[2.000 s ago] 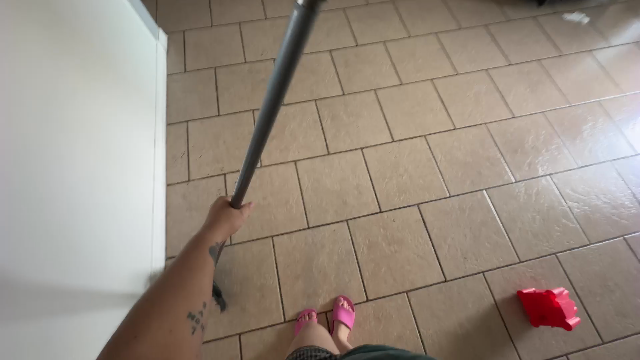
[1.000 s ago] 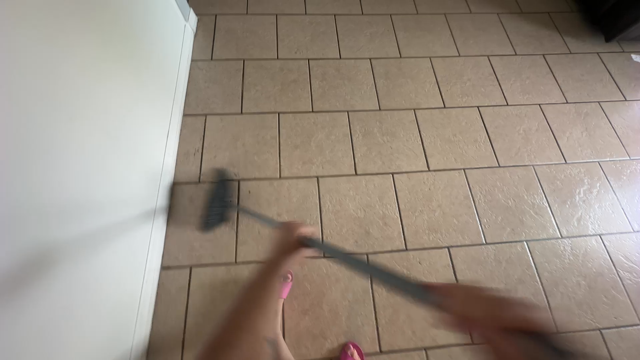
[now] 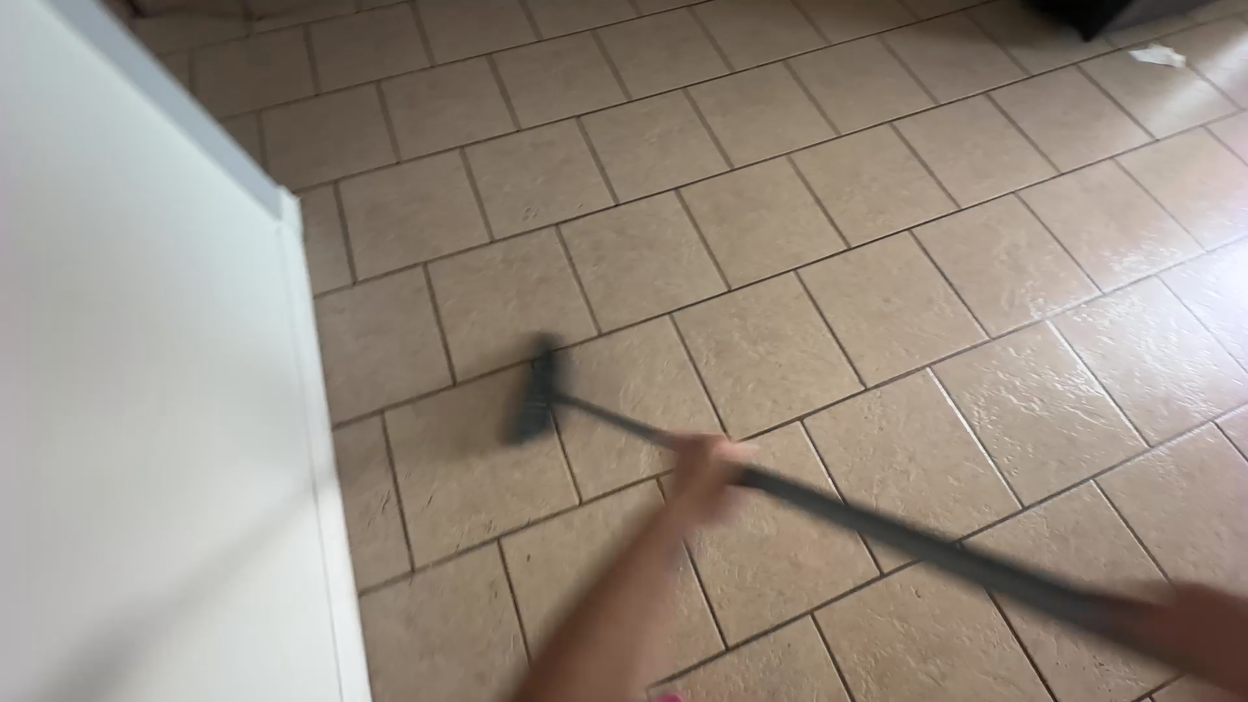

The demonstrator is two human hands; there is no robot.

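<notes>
A long grey broom handle [image 3: 916,536] runs from the lower right toward the middle of the view. My left hand [image 3: 704,473] is closed around its lower part. At the right edge my right hand [image 3: 1194,624], blurred and partly cut off, grips the upper part. The dark broom head [image 3: 534,390] is at the handle's far end, low over or on the beige floor tiles [image 3: 751,341]; motion blur hides whether its bristles touch them.
A white wall [image 3: 146,390] with a baseboard [image 3: 317,439] stands along the left and ends at a corner. At the top right are a dark piece of furniture [image 3: 1121,15] and a small white scrap [image 3: 1158,56] on the tiles.
Two seconds ago only my left hand showed on the handle, held steeply; now both hands hold it slanted. Since one second ago the broom head has moved away from the wall, to the right.
</notes>
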